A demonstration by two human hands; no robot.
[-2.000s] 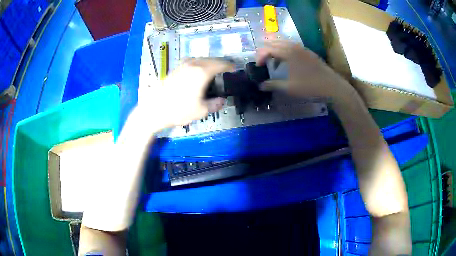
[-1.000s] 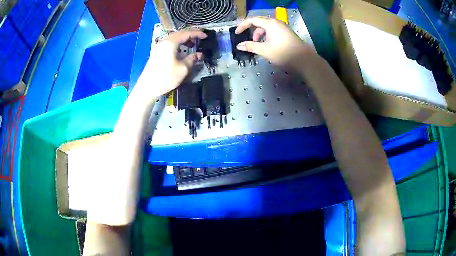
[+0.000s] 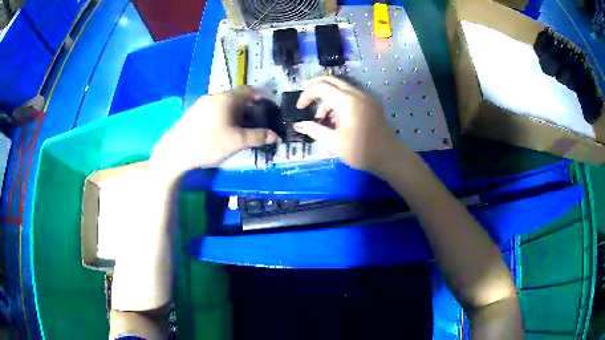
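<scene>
Two black power adapters sit side by side in the positioning jig point(image 3: 306, 41) at the far end of the perforated plate point(image 3: 414, 99); one is the left adapter point(image 3: 287, 46), the other the right adapter point(image 3: 330, 45). Their pins point toward me. Nearer, my left hand point(image 3: 215, 129) grips a black adapter point(image 3: 262, 116), blurred and partly covered by the fingers. My right hand point(image 3: 345, 119) has its thumb and fingers on another black adapter point(image 3: 290, 109) just beside it. Pins of both show below, over the plate's near left part.
A fan point(image 3: 282, 10) stands behind the jig. A yellow strip point(image 3: 241, 65) and a yellow-orange tool point(image 3: 382, 21) lie on the plate. A cardboard tray point(image 3: 464, 109) with adapters is right. A green tote point(image 3: 60, 199) holds another tray point(image 3: 91, 219) left. A keyboard point(image 3: 298, 212) is below.
Both hands have left the two adapters in the jig and moved back toward me. They are now on the pair that lay on the near part of the plate.
</scene>
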